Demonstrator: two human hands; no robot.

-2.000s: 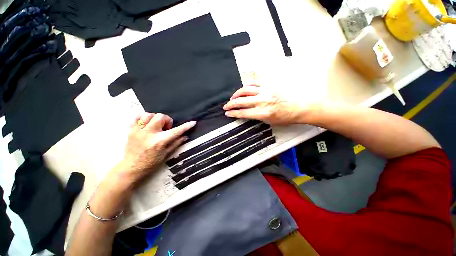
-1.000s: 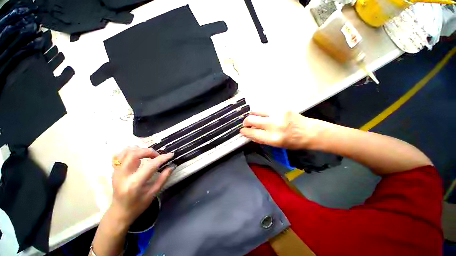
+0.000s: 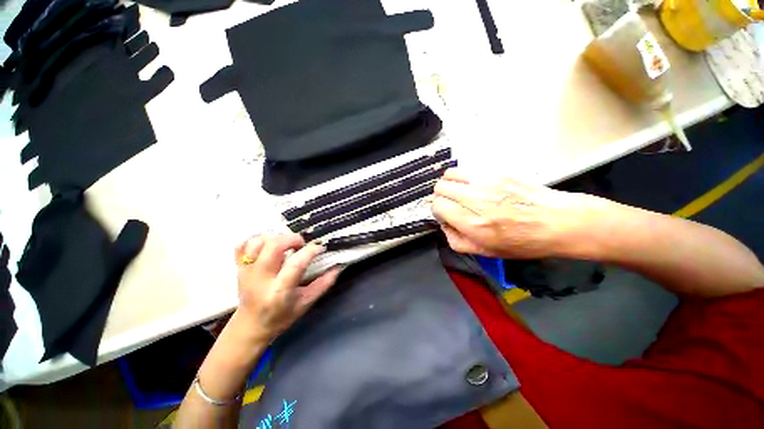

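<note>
A black panel (image 3: 327, 75) with two side tabs lies flat on the white table, its near edge showing a darker folded band. Below it, parallel narrow black strips (image 3: 369, 186) lie on a pale board at the table edge. My left hand (image 3: 281, 272) pinches the left end of the nearest black strip (image 3: 377, 235), and my right hand (image 3: 494, 216) holds its right end. This strip is set apart from the others, stretched between my hands along the table's front edge. My right fingertips are curled, and its end is hidden in them.
Overlapping black panels (image 3: 88, 126) lie at the left, with another dark piece (image 3: 71, 281) nearer. A loose strip (image 3: 489, 25) lies at the far centre. At the far right are an amber glue bottle (image 3: 624, 63), its nozzle over the edge, and a yellow pot (image 3: 699, 23).
My hands have moved from pressing on the panel to the strips. The nearest strip is now separated from the row and held at both ends. The view has shifted.
</note>
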